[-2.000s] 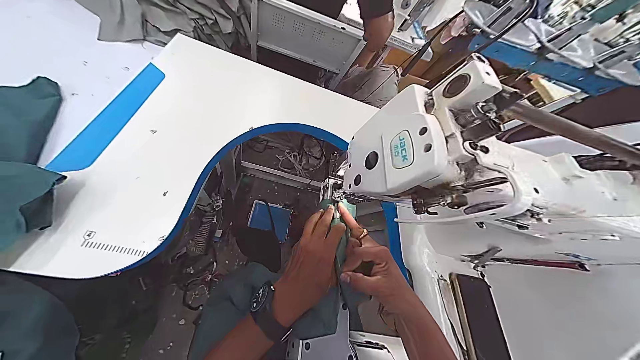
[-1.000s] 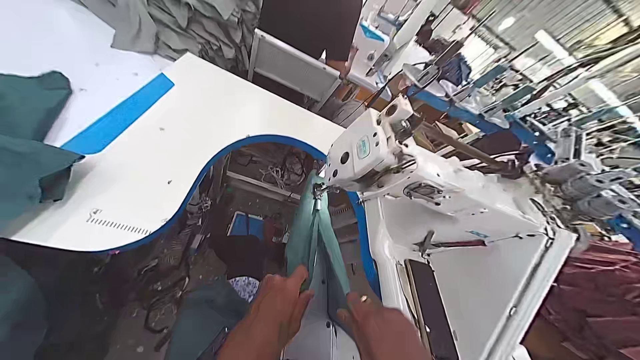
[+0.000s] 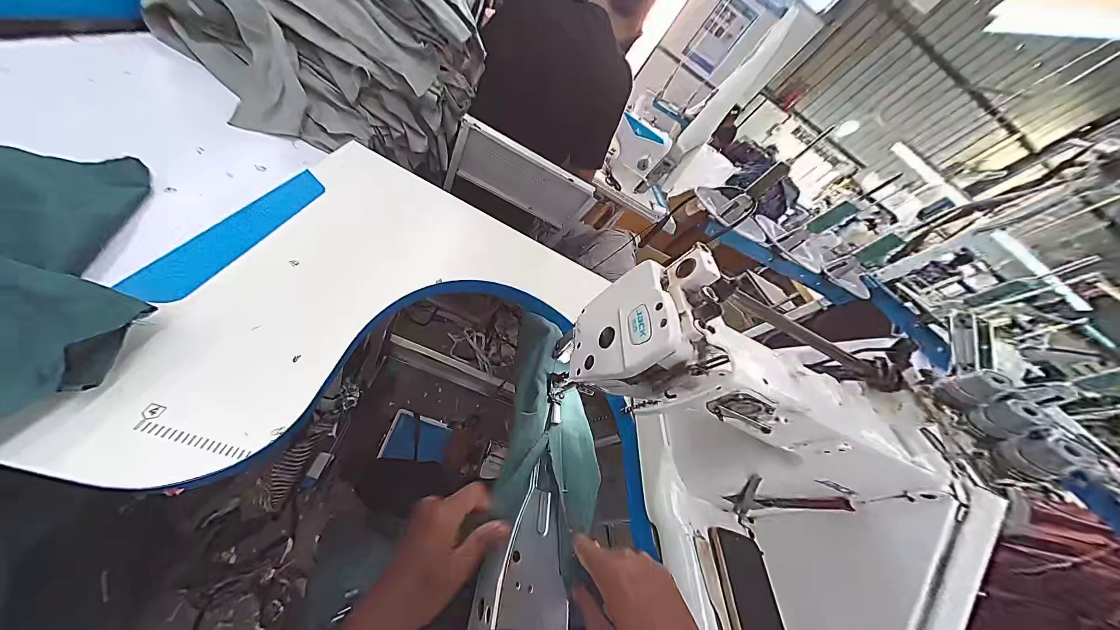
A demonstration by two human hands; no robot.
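Note:
A white Jack sewing machine stands right of centre, its needle area over a narrow metal arm bed. Green fabric runs from under the presser foot toward me and parts into two sides around the bed. My left hand grips the fabric's left side between thumb and fingers, left of the bed. To the right of the bed, my right hand pinches the other side; its lower fingers are partly out of frame.
A white table with a blue curved edge lies left, with green fabric pieces on it. Grey fabric is heaped behind. A person in a dark top sits beyond. A dark phone-like object lies right of my right hand.
Two seconds ago both hands were close together near the needle; they have moved back toward me and apart, with the fabric spread between them. The view has tilted up.

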